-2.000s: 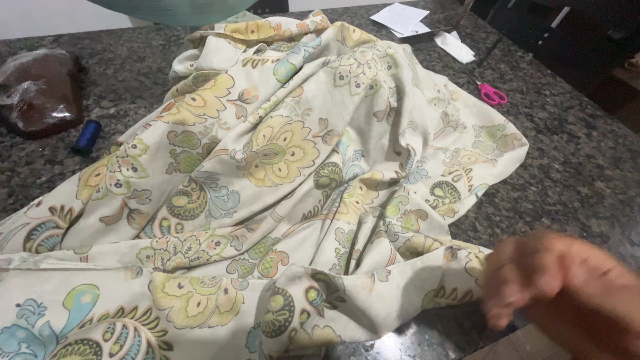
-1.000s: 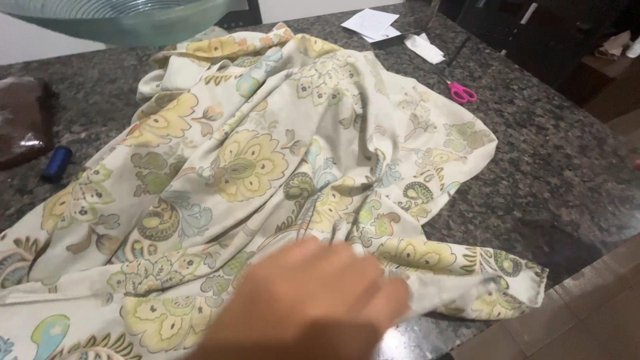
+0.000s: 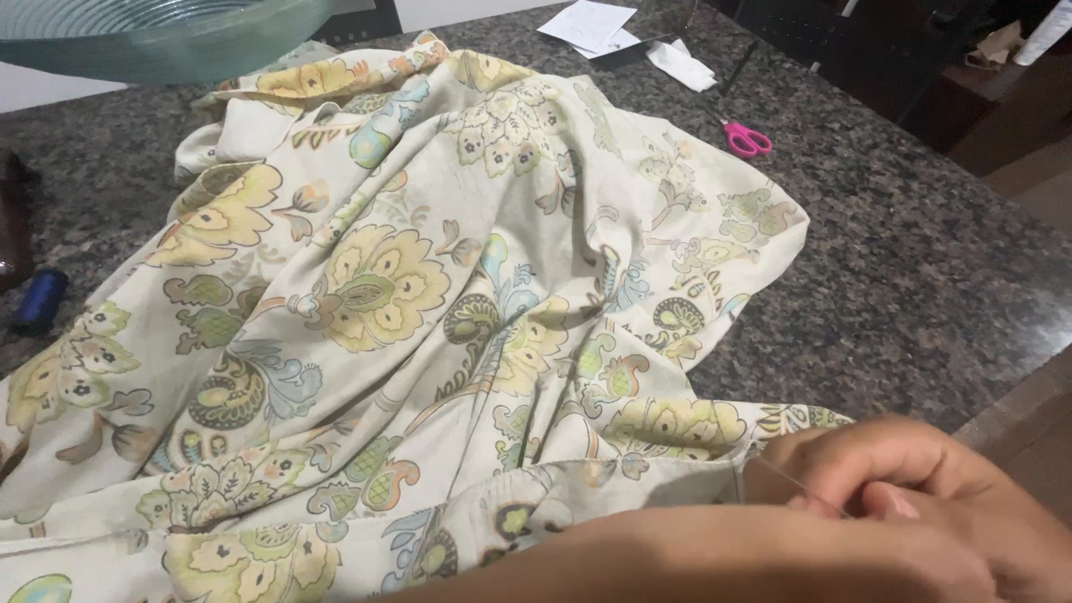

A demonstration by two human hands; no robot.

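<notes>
A large floral-print fabric (image 3: 385,285) in cream, yellow, green and blue lies in loose folds over the dark granite counter, its hemmed edge along the bottom. My right hand (image 3: 913,469), at the lower right, has its fingers curled and closed at the end of that hem. A fine, pale thread-like line runs from the hem to its fingertips. Across the bottom reaches my left forearm, with my left hand (image 3: 913,548) in front of the right one; its fingers are hidden, so its hold cannot be made out.
A blue thread spool (image 3: 40,301) lies left of the fabric, beside a dark item at the frame edge. Pink-handled scissors (image 3: 745,140) are on the granite counter (image 3: 888,251). Beyond lie white papers (image 3: 588,27) and a crumpled white tissue (image 3: 681,65). A ribbed glass bowl (image 3: 167,38) stands upper left.
A hand that was over the lower middle of the fabric one second ago is gone from there. Both hands are now together at the lower right. The fabric's right corner, spread out earlier, is now mostly hidden.
</notes>
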